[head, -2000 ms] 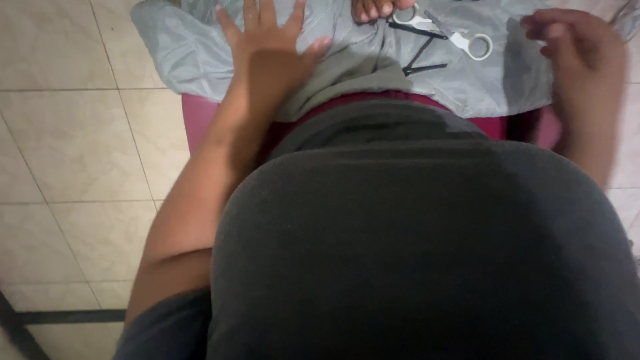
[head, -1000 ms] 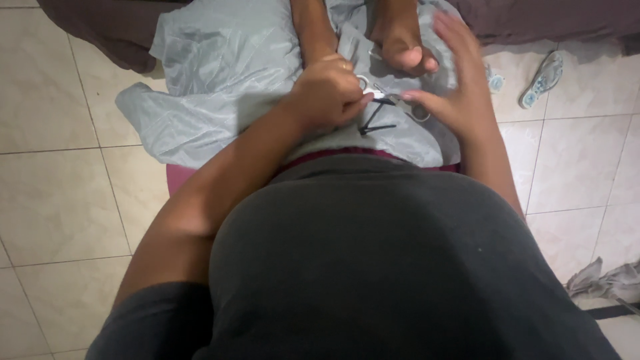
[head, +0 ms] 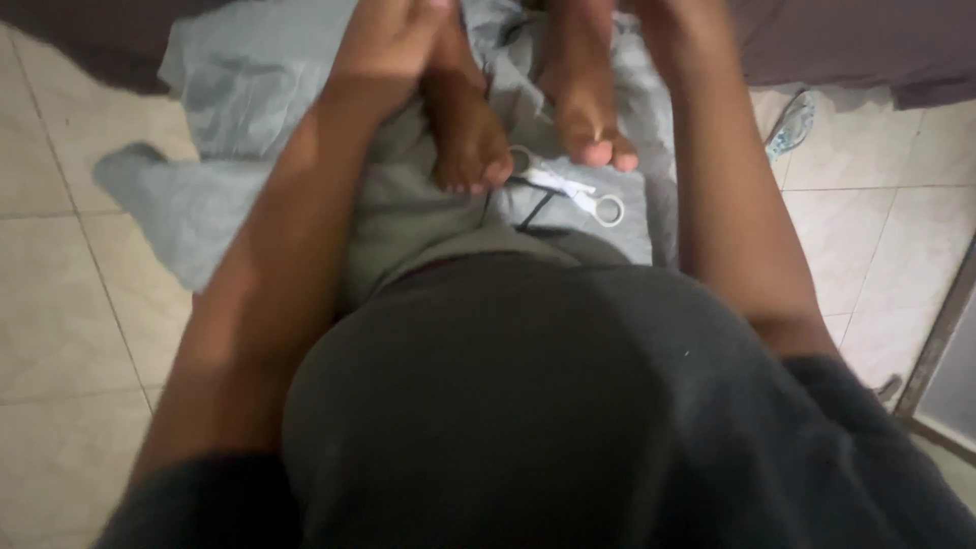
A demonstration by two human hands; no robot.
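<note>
My left hand (head: 404,38) is at the top edge, beside another person's leg and foot (head: 469,145); its fingers are partly cut off by the frame. Near the top right, my right hand (head: 679,23) is blurred and mostly out of frame, beside the other leg, above the second foot (head: 587,122). Whether either hand grips a leg cannot be told. White-handled scissors (head: 564,185) lie on the grey cloth (head: 236,91) over my lap, just below the toes. A thin black item (head: 536,211) lies partly under the scissors.
Dark brown fabric (head: 862,46) hangs across the top right, with more at the top left. A patterned sandal (head: 793,123) lies on the tiled floor (head: 846,252) at the right. A framed edge (head: 942,335) stands at the far right.
Both my hands have moved up along the other person's legs, away from the scissors. A second ago they were close to the scissors and the feet.
</note>
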